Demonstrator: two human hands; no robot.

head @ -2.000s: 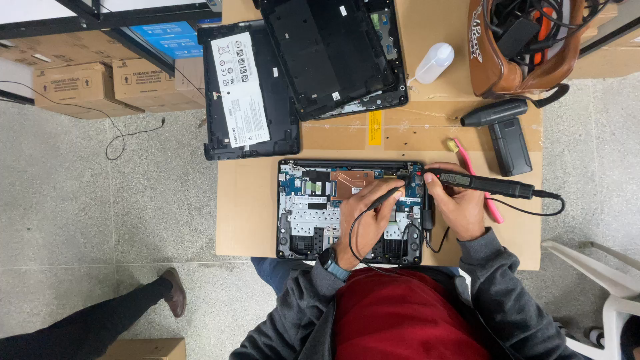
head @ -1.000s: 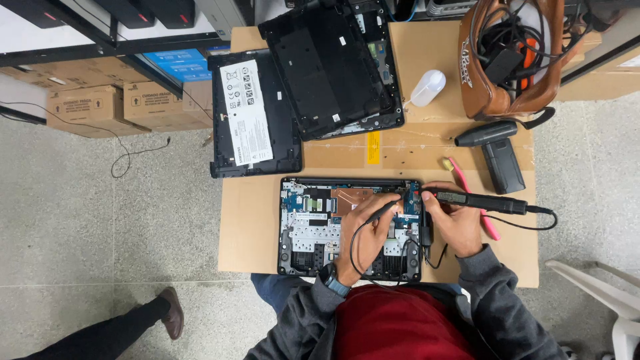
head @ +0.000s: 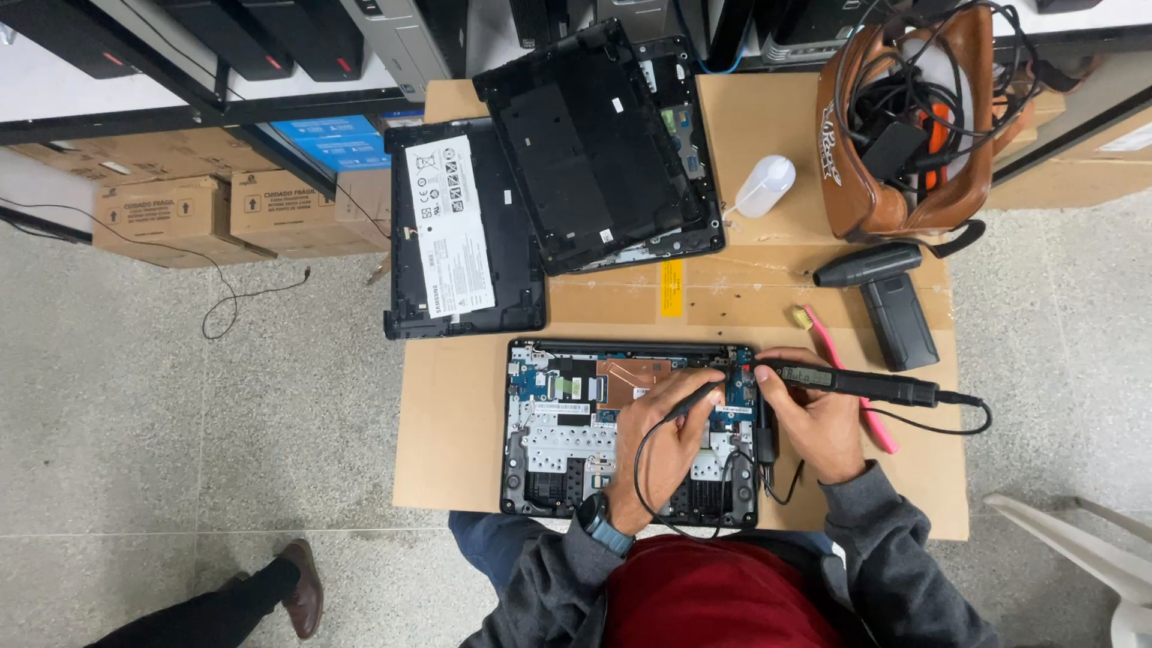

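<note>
An opened laptop base (head: 562,445) lies on the cardboard surface with its circuit board (head: 742,393) and copper heat plate (head: 621,382) exposed. My left hand (head: 661,436) grips a black test probe (head: 695,402) with a cable, its tip over the upper right of the board. My right hand (head: 814,418) holds a black pen-type multimeter (head: 855,382) with a small display, pointed at the board's right edge. Whether either tip touches the board cannot be told. A black adapter-like block (head: 764,436) lies along the laptop's right side.
A pink toothbrush (head: 823,340) and a black cordless blower-like tool (head: 900,315) lie at right. Behind are a small translucent bottle (head: 763,186), a brown bag of cables (head: 841,193), laptop covers (head: 585,153) and a labelled battery (head: 450,225). A person's shoe (head: 304,589) is at lower left.
The view has shifted, showing more of the shelves behind. Both hands keep their holds on the probe and the pen-type multimeter near the board's upper right.
</note>
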